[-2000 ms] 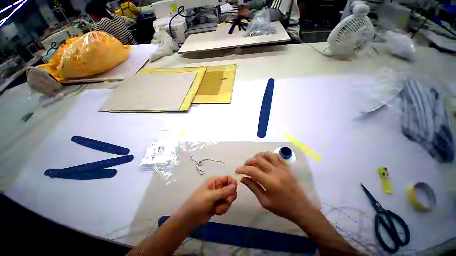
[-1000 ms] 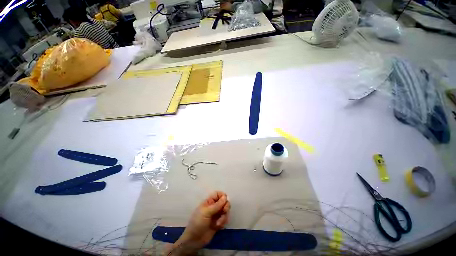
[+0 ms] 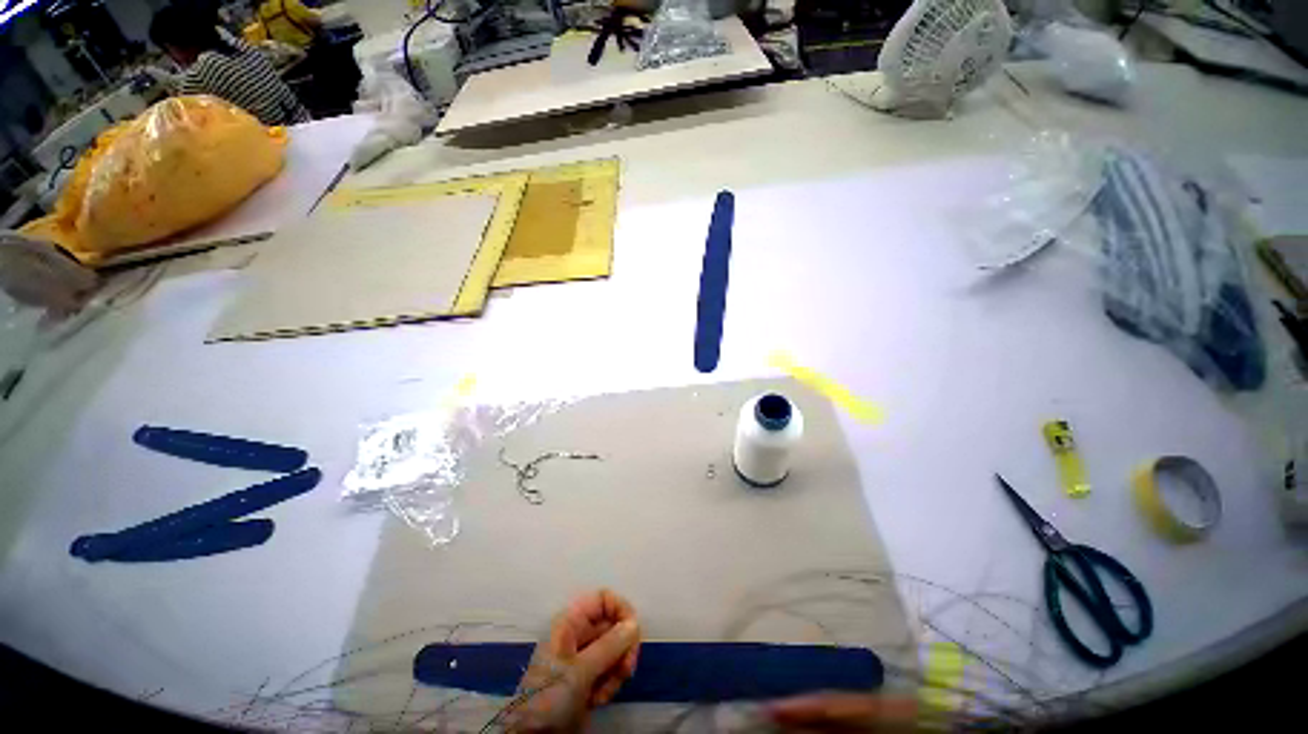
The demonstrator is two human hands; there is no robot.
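Note:
A navy strap (image 3: 746, 671) lies crosswise on the grey-beige cardboard (image 3: 646, 531) near the table's front edge. My left hand (image 3: 585, 653) is over the strap, thumb and fingertips pinched together; what is between them is too small to tell. My right hand (image 3: 839, 711) is blurred and mostly cut off by the bottom edge, just below the strap; its fingers cannot be made out. Fine thread strands loop over the near edge. A white thread cone (image 3: 766, 447) stands upright on the cardboard. A short twisted cord (image 3: 534, 469) lies left of it.
Navy straps lie at left (image 3: 215, 447) and far centre (image 3: 714, 280). A clear plastic bag (image 3: 402, 459) overlaps the cardboard. Scissors (image 3: 1079, 577), a yellow item (image 3: 1066, 458) and a tape roll (image 3: 1178, 499) lie at right. Pattern boards (image 3: 387, 258), a fan (image 3: 947, 55) and an orange-yellow bundle (image 3: 172, 169) stand beyond.
My right hand left its place beside my left, went out of view, and now shows low at the bottom edge. My left hand has moved down over the strap. The view has shifted.

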